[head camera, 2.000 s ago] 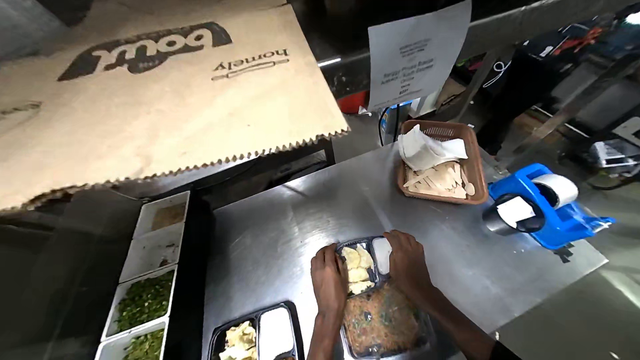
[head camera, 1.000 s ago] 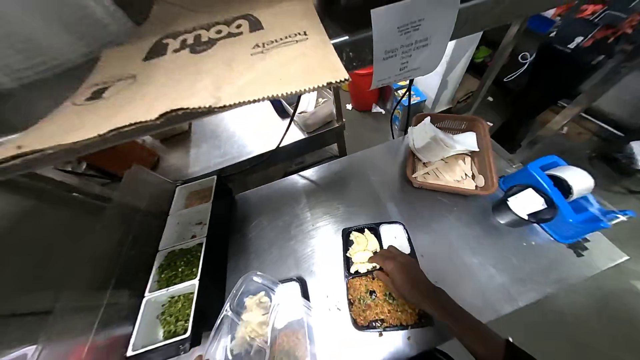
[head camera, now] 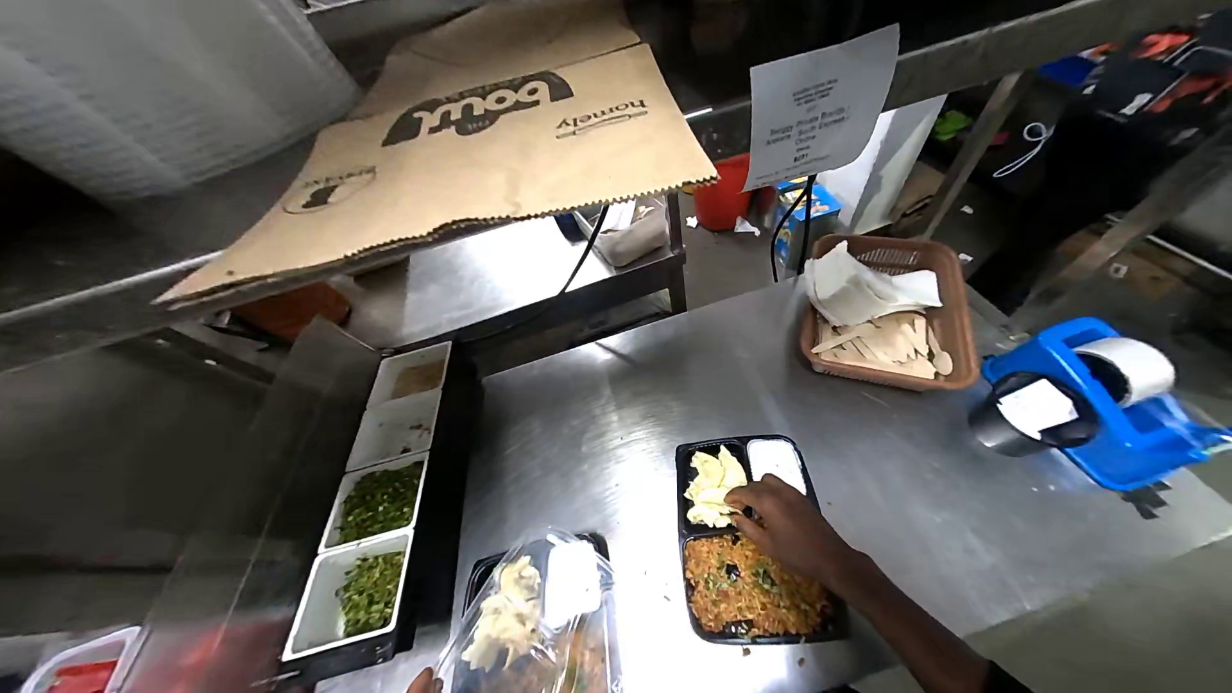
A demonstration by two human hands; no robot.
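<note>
A black compartment meal tray lies uncovered on the steel table, with browned rice, pale yellow pieces and a white portion in it. Over it is my right hand, its fingertips at the pale pieces; whether they grip one cannot be made out. To the left, a clear plastic lid lies tilted over a second black tray with similar food. Only the fingertips of my left hand show, at the bottom edge beside that lid; its hold is unclear.
White tubs of chopped greens line the table's left side. A brown basket holds napkins and wooden cutlery. Right of it stand a blue tape dispenser and a dark cup. A cardboard sheet overhangs from the shelf.
Two seconds ago both hands were at the right tray under a clear lid. That tray is now uncovered, a lid lies over the left tray, and my left hand has moved left to the frame's bottom.
</note>
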